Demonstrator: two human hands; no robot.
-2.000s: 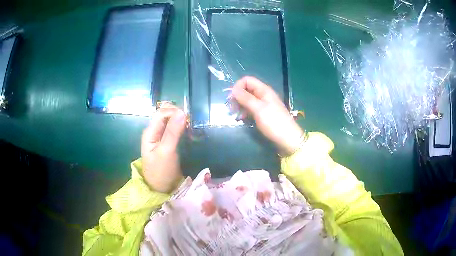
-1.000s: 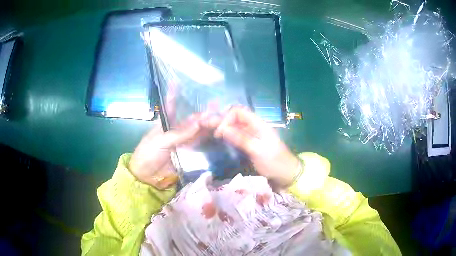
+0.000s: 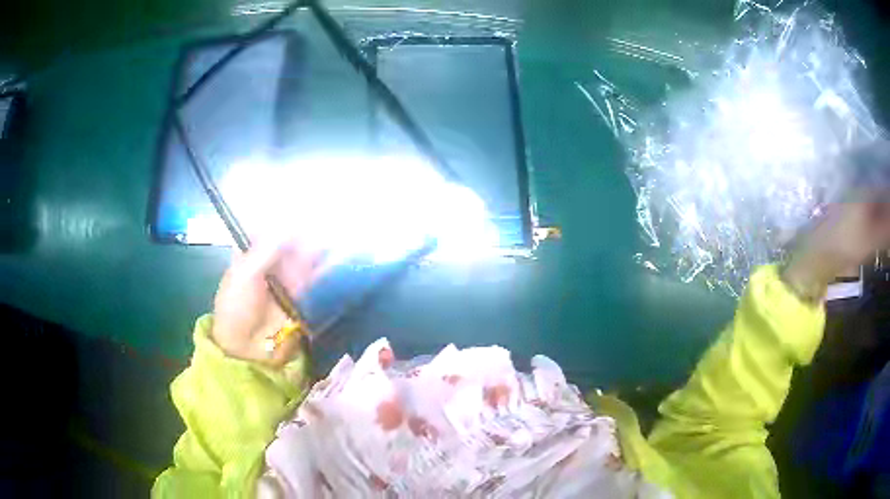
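A see-through touch panel (image 3: 337,107) with a black border is held up and tilted in front of me, with a strong white glare across it. My left hand (image 3: 263,297) grips its lower left edge. An orange flex cable (image 3: 286,336) sticks out by the palm. My right hand (image 3: 849,239) is blurred at the far right, beside the discarded film pile (image 3: 742,146); whether it holds anything cannot be told.
Behind the held panel, panels lie flat on the green bench (image 3: 586,322): one at left (image 3: 171,200) and one at centre (image 3: 488,107) with a flex cable (image 3: 548,233). Another panel edge (image 3: 8,117) shows at far left. A white part (image 3: 845,289) lies under my right hand.
The panel has turned to a diagonal tilt and now rests in my left hand alone. My right hand has moved from the panel to the film pile at the right.
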